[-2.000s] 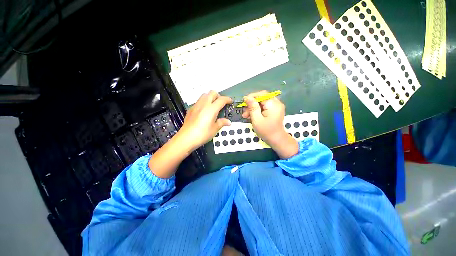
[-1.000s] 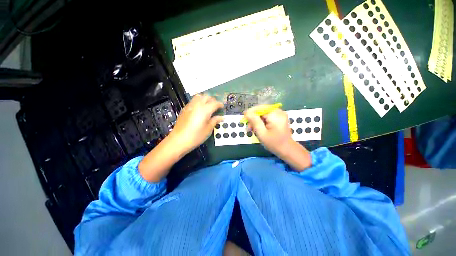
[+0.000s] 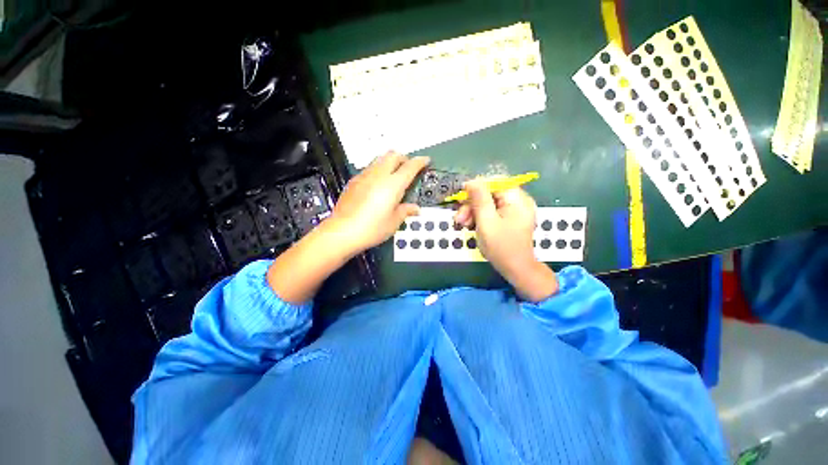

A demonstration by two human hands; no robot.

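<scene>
A small dark plate with round holes lies on the green bench mat, just beyond a white strip with two rows of black dots. My left hand has thumb and fingers at the plate's left edge and holds it. My right hand grips a slim yellow pointed tool; its tip points left and is at the plate's right part. Whether a dot is on the tip is too small to tell. My right hand hides part of the strip.
A black tray with dark plates in its pockets is at left. Stacked white liner sheets lie beyond my hands. Fanned dot sheets lie at right over yellow tape. More strips are at far right. A blue sleeve shows at the right edge.
A second ago the tool tip was over the dot strip; now it is at the plate. My left fingers have moved from beside the plate onto its left edge. The plate now sits tilted.
</scene>
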